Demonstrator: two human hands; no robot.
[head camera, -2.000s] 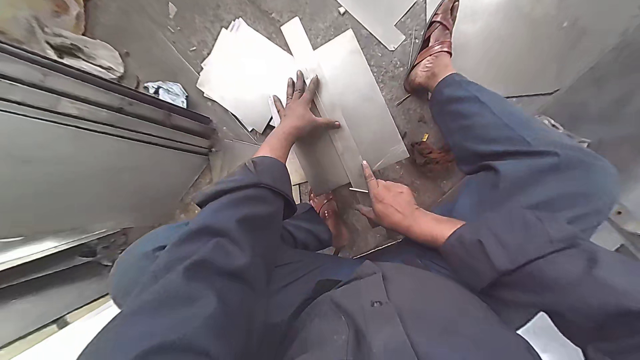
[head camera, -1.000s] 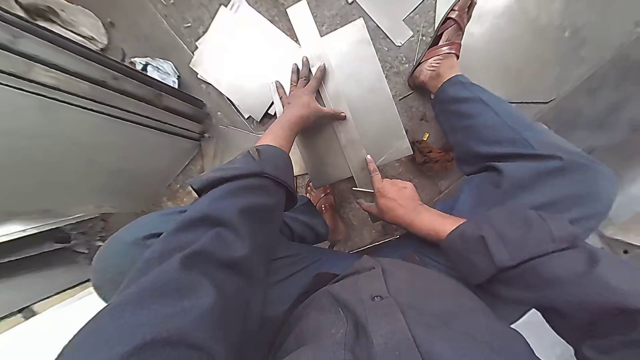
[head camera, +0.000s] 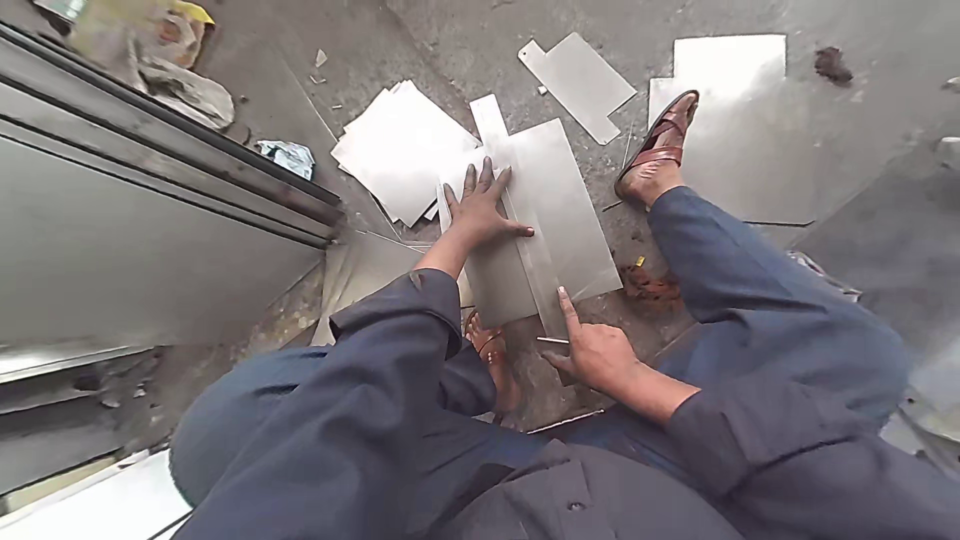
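My left hand (head camera: 482, 210) lies with its fingers spread on a flat sheet-metal piece (head camera: 564, 202), its thumb reaching over a long narrow metal strip (head camera: 534, 259). This strip runs lengthwise over the piece and sticks out past its far edge. My right hand (head camera: 600, 349) is at the strip's near end, index finger extended onto it. A thin pale rod (head camera: 553, 340), perhaps a scriber, shows between the fingers and thumb of that hand.
A fanned stack of metal sheets (head camera: 405, 146) lies left of the worked piece. Beyond it is a notched plate (head camera: 577, 86). Another sheet (head camera: 739, 165) lies beside my sandalled foot (head camera: 664, 150). Large panels (head camera: 150, 240) with long dark edges stand at left; crumpled plastic (head camera: 287, 157) lies near them.
Both hands keep nearly the same places on the metal strip and sheet. The view has shifted somewhat, showing more floor beyond the sheets.
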